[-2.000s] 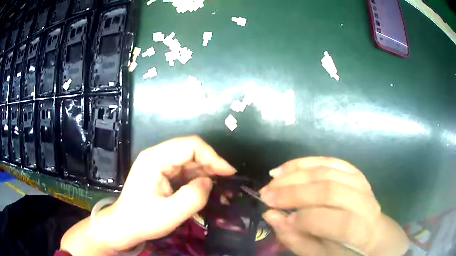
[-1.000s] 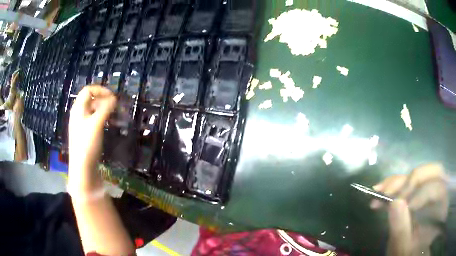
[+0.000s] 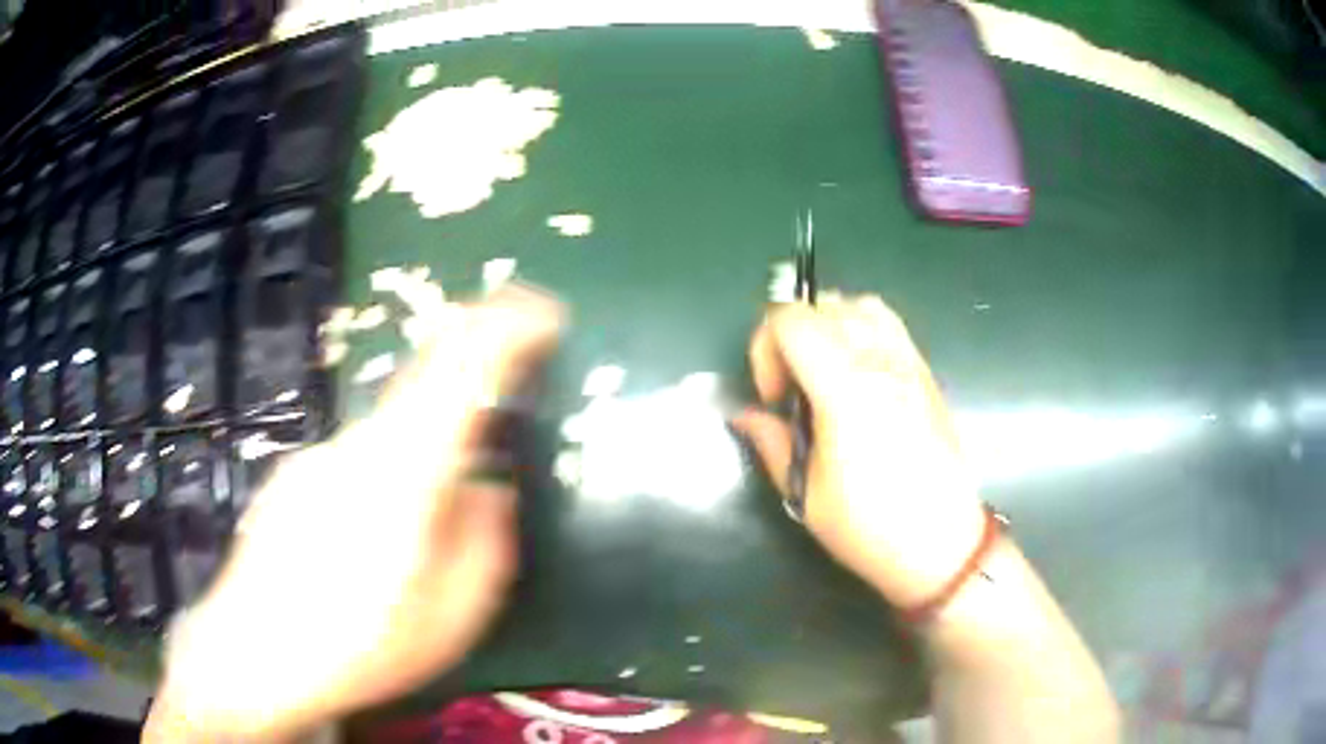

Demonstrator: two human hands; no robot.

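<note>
My left hand (image 3: 364,523) is blurred over the left of the green mat. A dark part, perhaps a phone housing (image 3: 499,441), shows between its thumb and fingers, mostly hidden. My right hand (image 3: 858,422) holds tweezers (image 3: 806,262) with the prongs pointing away from me. A cream-white pad (image 3: 782,282) shows beside the prongs; whether they touch it is unclear. A pile of cream-white pads (image 3: 454,146) lies at the back left, with several loose pads nearer my left hand.
A black blister tray (image 3: 276,313) with rows of pockets fills the left side. A pink-cased smartphone (image 3: 960,124) lies at the back right. Bright glare covers the mat (image 3: 655,581) between my hands. A pale strip runs along the mat's far edge.
My left hand has come back from over the tray to the mat, with a dark part in it. My right hand has moved farther forward, its tweezers now pointing away. The view has turned right.
</note>
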